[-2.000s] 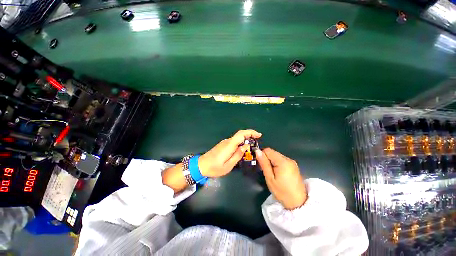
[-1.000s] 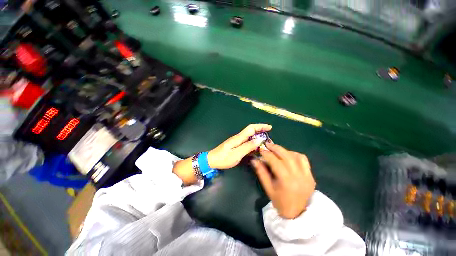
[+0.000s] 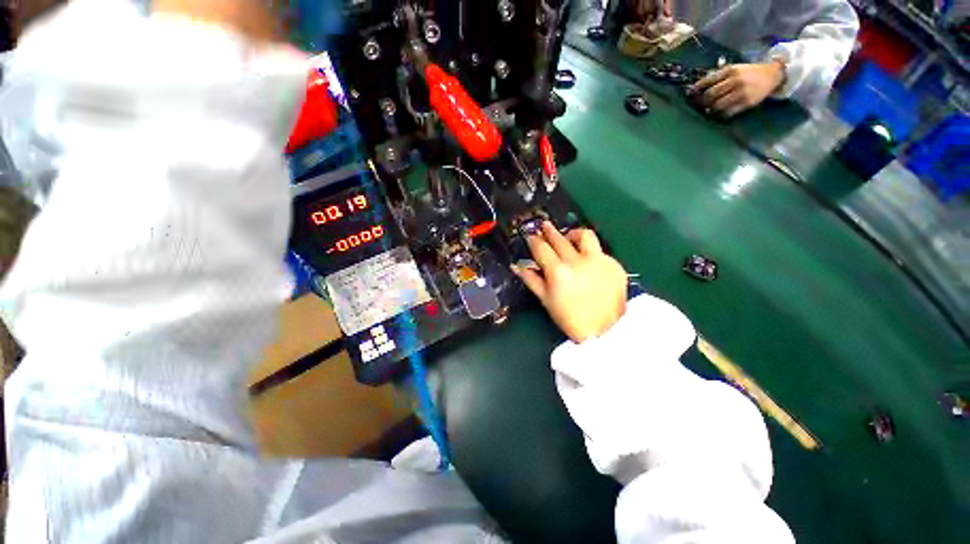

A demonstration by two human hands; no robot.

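Observation:
The black test fixture (image 3: pixel 420 175) stands in front of me with red-gripped toggle clamps. My right hand (image 3: pixel 580 282) is at its right nest, fingers spread. Its fingertips touch a small dark watch housing (image 3: pixel 529 224) there; the thumb lies off it, and the fingers hide part of the nest. A grey display module with an orange flex cable (image 3: pixel 480 298) lies in the fixture's left nest. My left hand (image 3: pixel 218 15) is at the top left, blurred and cut off by the top edge; its fingers are out of view.
The digital meter (image 3: pixel 346 225) shows red digits. The blue cord (image 3: pixel 422 383) hangs before the fixture. Spaced units, such as a housing (image 3: pixel 700 267), lie on the green conveyor (image 3: pixel 766 308). Another person's hand (image 3: pixel 739 88) works at the far side. A yellowish strip (image 3: pixel 757 393) edges the belt.
The view has turned left to the fixture. My hands have parted: the right has moved from over the bench to the right nest, the left up to the top left.

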